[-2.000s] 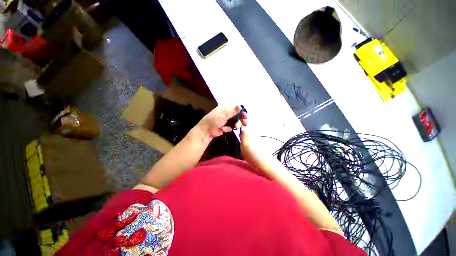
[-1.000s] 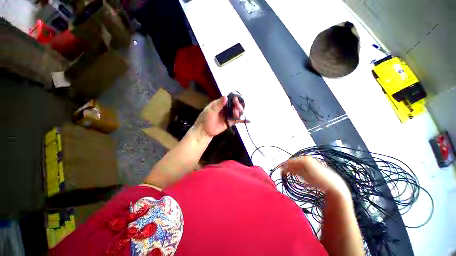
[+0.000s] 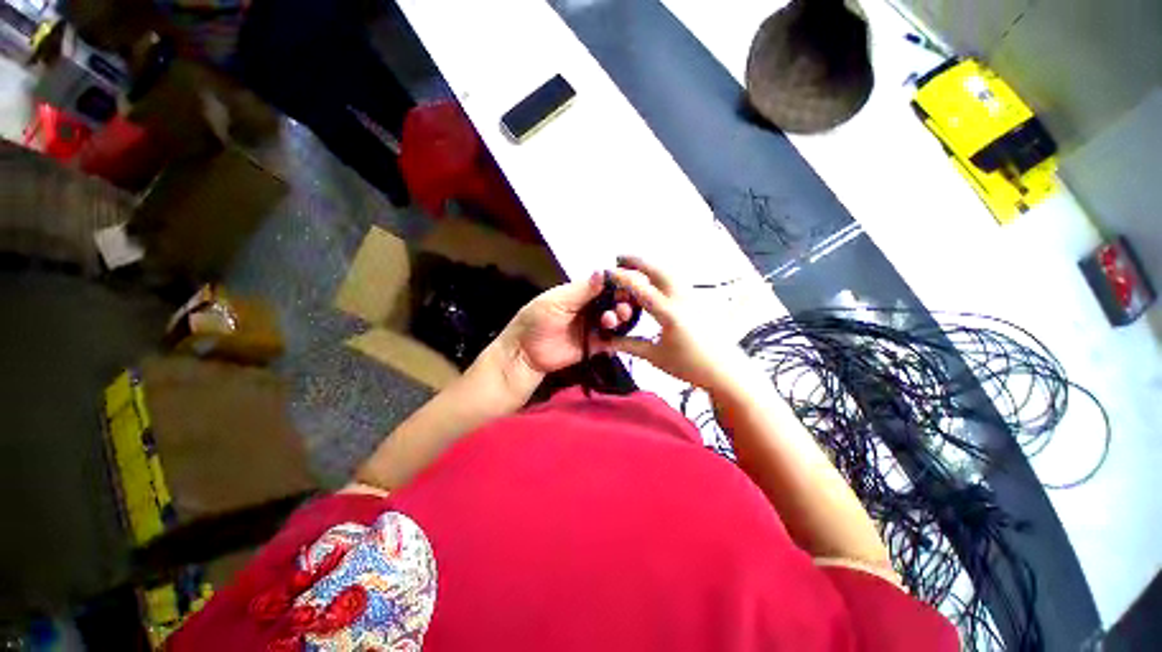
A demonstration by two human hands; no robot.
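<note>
My left hand (image 3: 558,329) is closed around a small coil of black cable (image 3: 599,318) in front of my chest, near the bench's front edge. My right hand (image 3: 665,325) is beside it, with thumb and fingers on the same coil. The fingers hide much of the coil. A thin cable end sticks out to the right of my hands over the white bench. A large tangled pile of black cables (image 3: 879,420) lies on the bench to the right.
A phone (image 3: 538,107), a dark round basket (image 3: 810,70), short black ties (image 3: 760,219), a yellow device (image 3: 981,134) and a red-and-black box (image 3: 1118,280) are on the bench. An open carton (image 3: 380,278) holding black bundles stands on the floor at left.
My right hand has moved from the cable pile back to my left hand and now touches the coil. The whole view has shifted slightly.
</note>
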